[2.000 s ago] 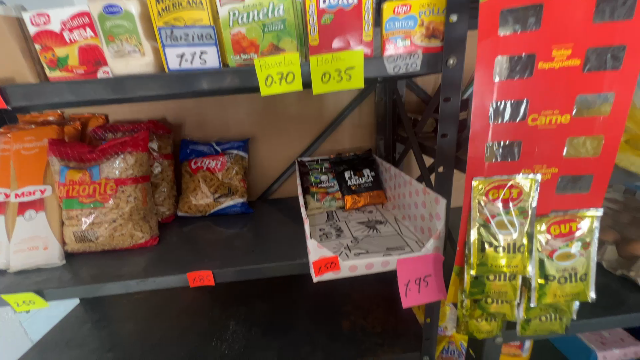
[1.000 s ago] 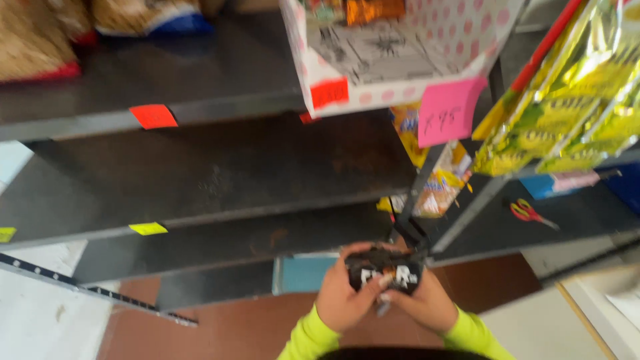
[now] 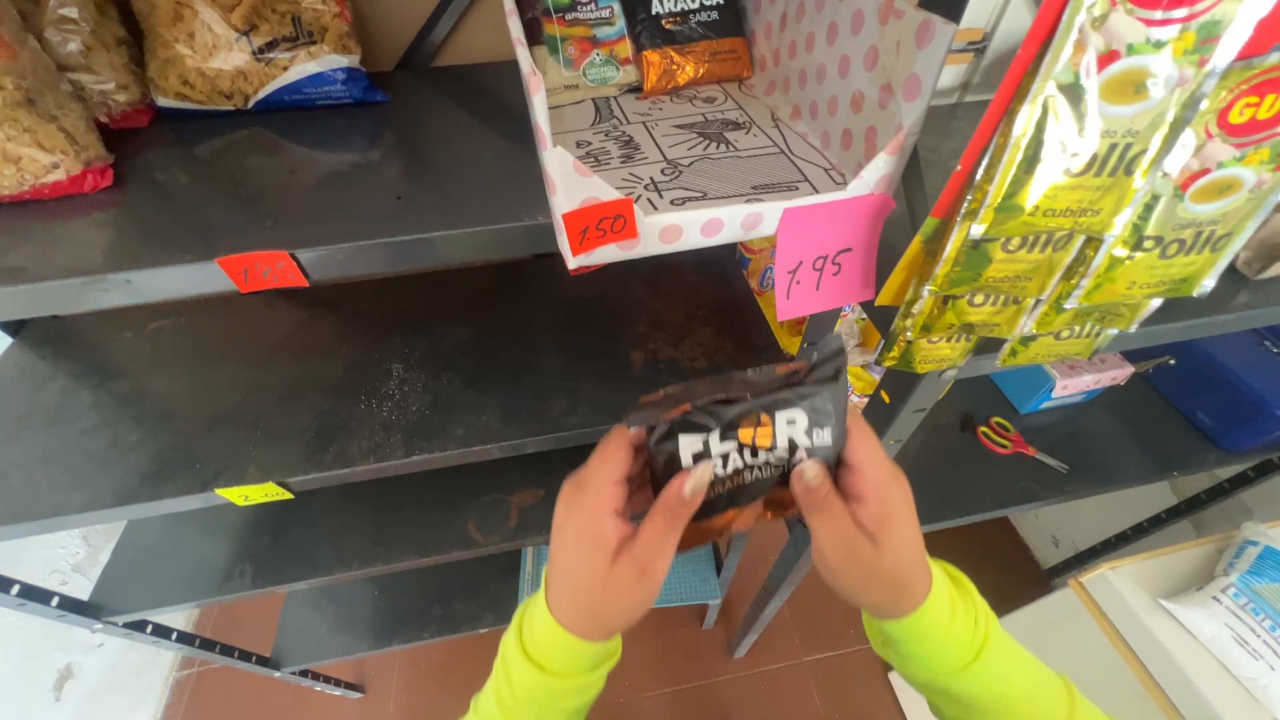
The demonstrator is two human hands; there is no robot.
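Note:
My left hand [image 3: 610, 540] and my right hand [image 3: 865, 520] hold a black and orange coffee packet [image 3: 745, 440] between them, thumbs on its printed front. The packet is slightly blurred and hangs before the lower shelves. Above it, a white cardboard box with pink dots [image 3: 700, 228] stands on the upper shelf. At the back of the box are a similar black and orange packet [image 3: 693, 50] and a multicoloured coffee packet [image 3: 588, 50]. A pink price tag [image 3: 830, 255] and a red one [image 3: 600, 227] are on its front.
Pasta bags [image 3: 250, 50] lie on the upper left shelf [image 3: 400, 245]. Foil bouillon sachets [image 3: 1070, 190] hang at the right. Below them, scissors [image 3: 1010, 438] and a small blue box [image 3: 1050, 385] rest on a shelf. Metal shelf posts [image 3: 775, 590] stand close to my hands.
The view has tilted down from the shelves. My hands, out of view two seconds ago, came in holding the black packet, and have raised it closer to the view.

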